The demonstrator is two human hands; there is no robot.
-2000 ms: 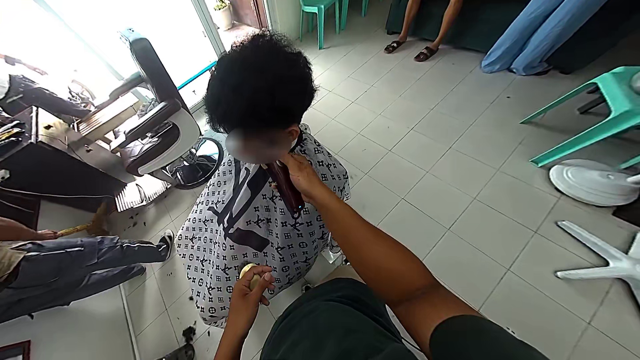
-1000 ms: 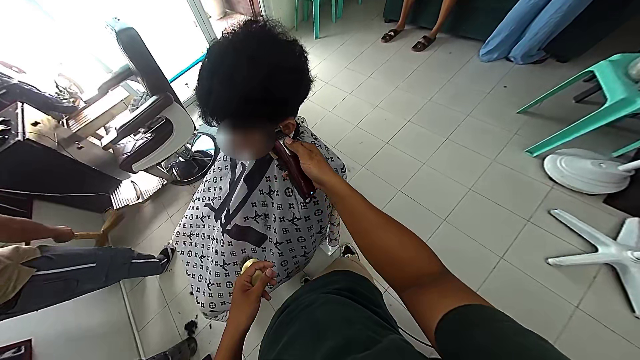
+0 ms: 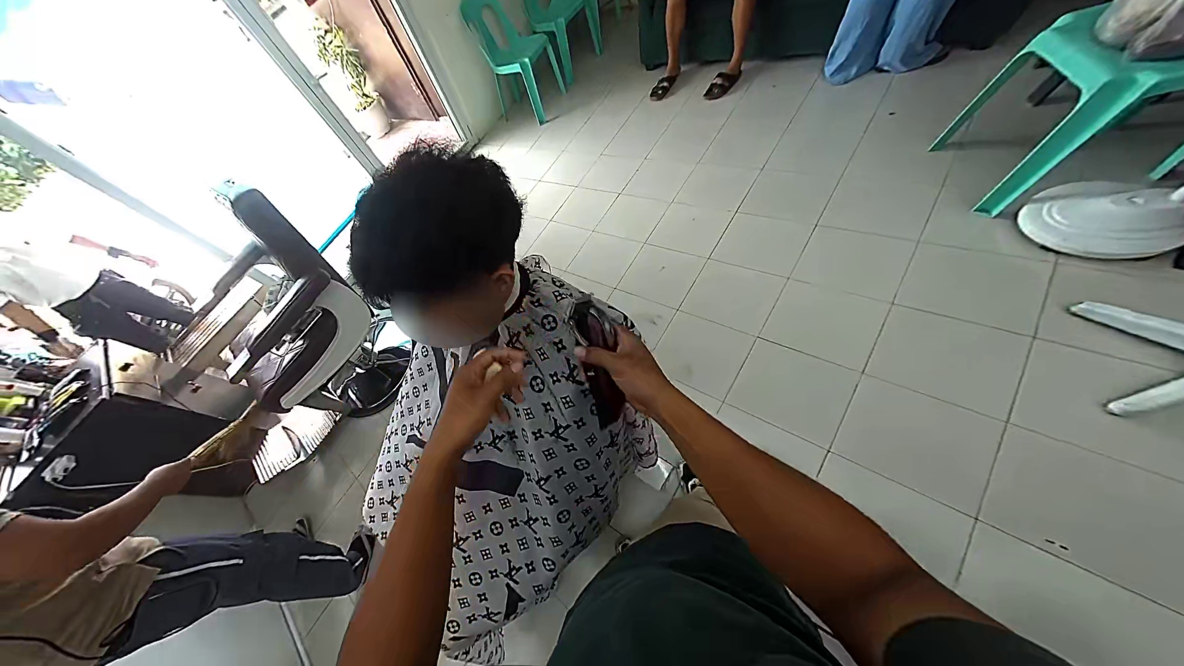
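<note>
A seated person with dark curly hair (image 3: 439,222) wears a white patterned barber cape (image 3: 546,444). My right hand (image 3: 629,365) is closed around a dark red hair clipper (image 3: 601,370), held over the cape just beside the person's shoulder and apart from the hair. In front of the person's chest, below the chin, is my left hand (image 3: 481,388), its fingers curled round a small pale yellow object (image 3: 493,371) that is mostly hidden, so its kind cannot be told.
A black barber chair (image 3: 296,296) stands at left, near a dark counter (image 3: 139,425) with tools. Another person (image 3: 83,573) at lower left holds a broom (image 3: 227,439). Green plastic chairs (image 3: 509,51), a white round base (image 3: 1105,220) and a seated person's feet (image 3: 721,85) lie beyond.
My right hand has drawn the clipper away from beside the person's neck. My left hand has risen from the lower cape to just below the chin.
</note>
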